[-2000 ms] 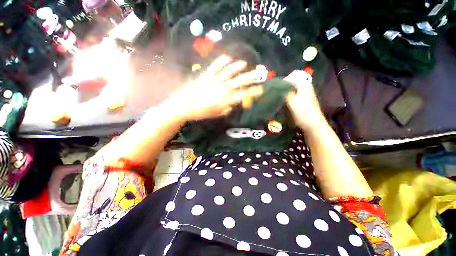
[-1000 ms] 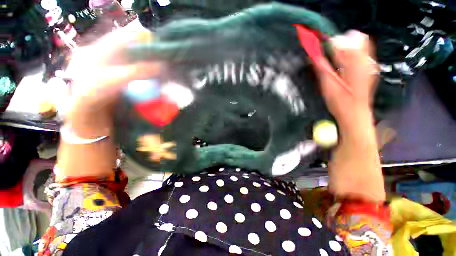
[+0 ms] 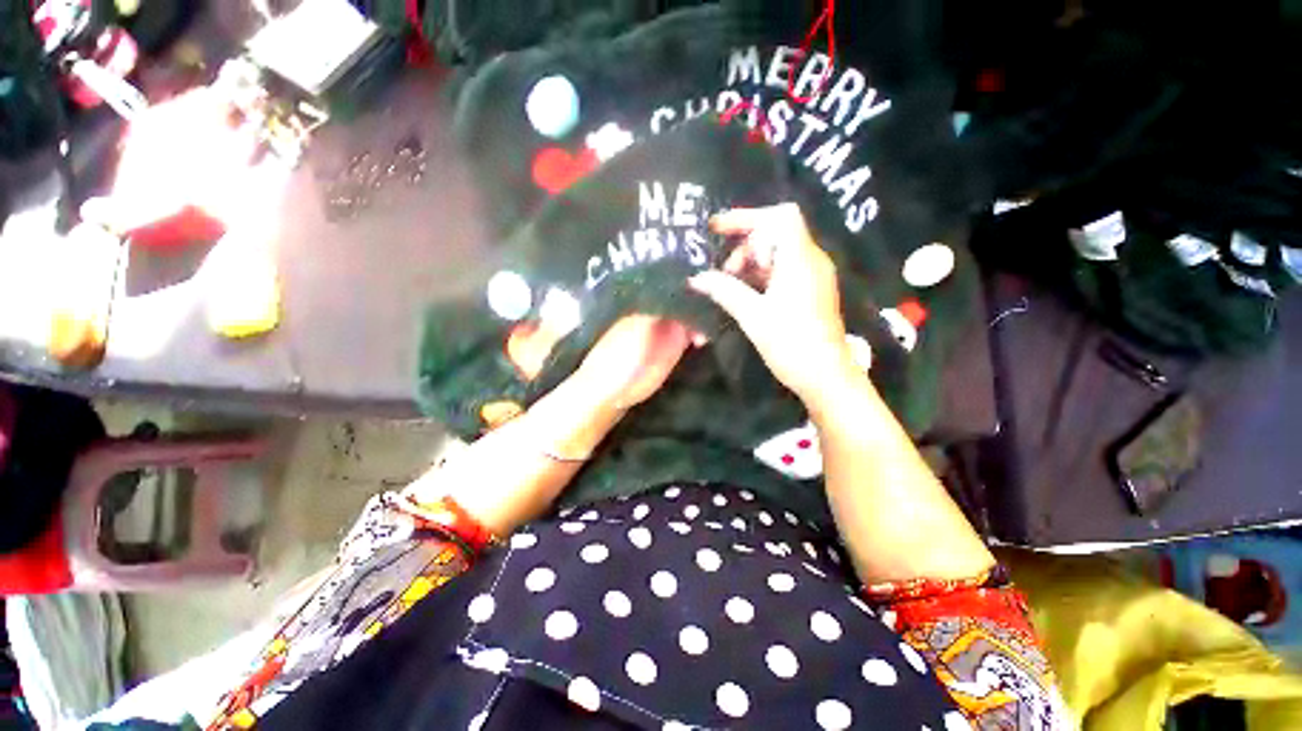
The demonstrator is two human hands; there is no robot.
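A dark green plush wreath [image 3: 600, 307] lies over the table edge and my lap, with white lettering, a pale disc and an orange-red heart at its left. A second green wreath [image 3: 500, 172] with "MERRY CHRISTMAS" lettering lies beneath and behind it. My left hand [image 3: 638, 357] is shut on the upper wreath at its inner edge, its fingertips partly hidden in the plush. My right hand [image 3: 778, 293] is beside it over the lettering, thumb and fingers curled near each other. Whether it pinches a needle or thread is too small to tell.
Green wreaths with white labels [image 3: 1192, 257] are piled at the right. A dark flat phone-like item [image 3: 1159, 454] and a small slim black tool [image 3: 1132, 363] lie on the right table. A yellow block [image 3: 246, 296] is at left, a pinkish stool [image 3: 179, 511] below, a yellow sack [image 3: 1128, 643] lower right.
The wreath that both hands held up and spread has come down onto the other wreath. My hands have moved inward, close together at its middle.
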